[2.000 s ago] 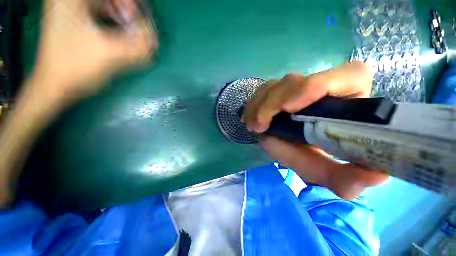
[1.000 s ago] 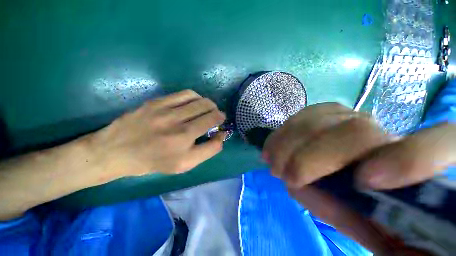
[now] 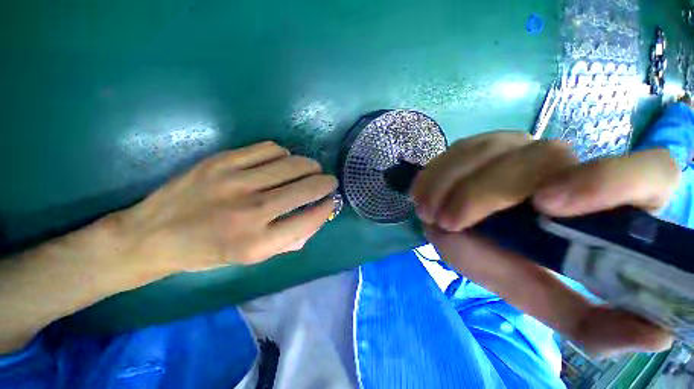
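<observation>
The round perforated screw plate (image 3: pixel 392 156) lies on the green mat, its upper right part thick with tiny screws. My right hand (image 3: pixel 517 190) grips the electric screwdriver (image 3: pixel 593 254), whose black nose is over the middle of the plate; its tip is too small to make out. My left hand (image 3: pixel 243 205) lies palm down left of the plate, its fingertips on a small round module (image 3: pixel 335 205). Only the module's edge shows, silver with a yellow spot, close to the plate's left rim; the fingers hide the rest.
A clear blister tray (image 3: pixel 601 83) lies at the upper right, with a thin pale stick (image 3: pixel 545 112) along its left side. Loose silver-black parts (image 3: pixel 657 61) are beyond it. A small blue spot (image 3: pixel 535 23) is on the mat. A blue sleeve (image 3: pixel 670 133) shows at the right edge.
My left hand came down from the upper left to beside the plate and stays there with the module. The screwdriver nose, at the plate's lower edge a second ago, is now over its middle.
</observation>
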